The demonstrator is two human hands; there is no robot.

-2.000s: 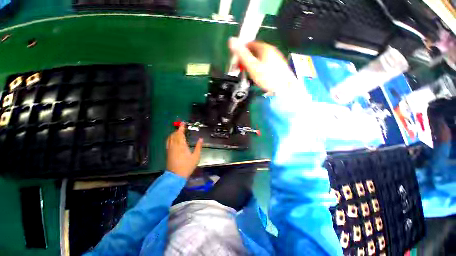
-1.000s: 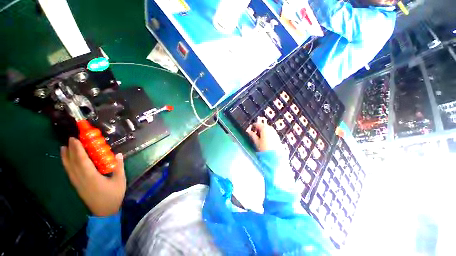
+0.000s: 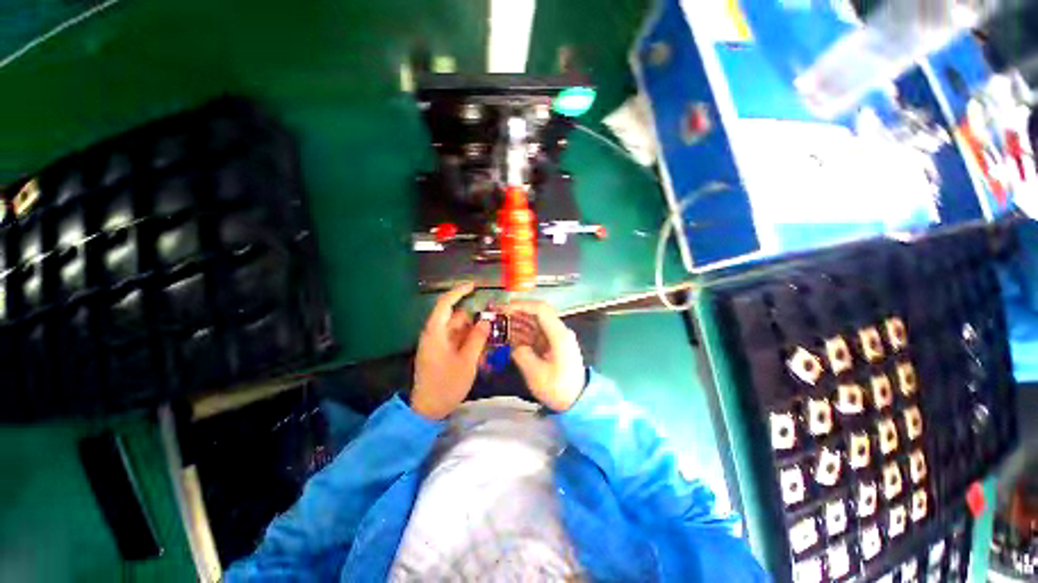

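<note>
My left hand [image 3: 446, 359] and my right hand [image 3: 549, 353] are together in front of my body, at the bench's front edge. A small dark, shiny part [image 3: 497, 328] is held between the fingertips of both hands; its details are blurred. Just beyond the hands stands the black press fixture [image 3: 455, 171]. Its orange-red toggle handle [image 3: 518, 241] lies toward me and no hand is on it. Side clamps with red tips sit left [image 3: 438, 235] and right [image 3: 575, 231] on the fixture.
A black parts tray [image 3: 746, 342] with rows of pale square modules lies at the right. A black tray with large pockets [image 3: 148, 251] lies at the left. A blue box unit [image 3: 711, 148] stands right of the fixture, with a thin cable [image 3: 664, 256] looping beside it.
My left hand has let go of the orange-red handle. My right hand has come back from the right tray. Both hands now meet on the small part. The view has swung left.
</note>
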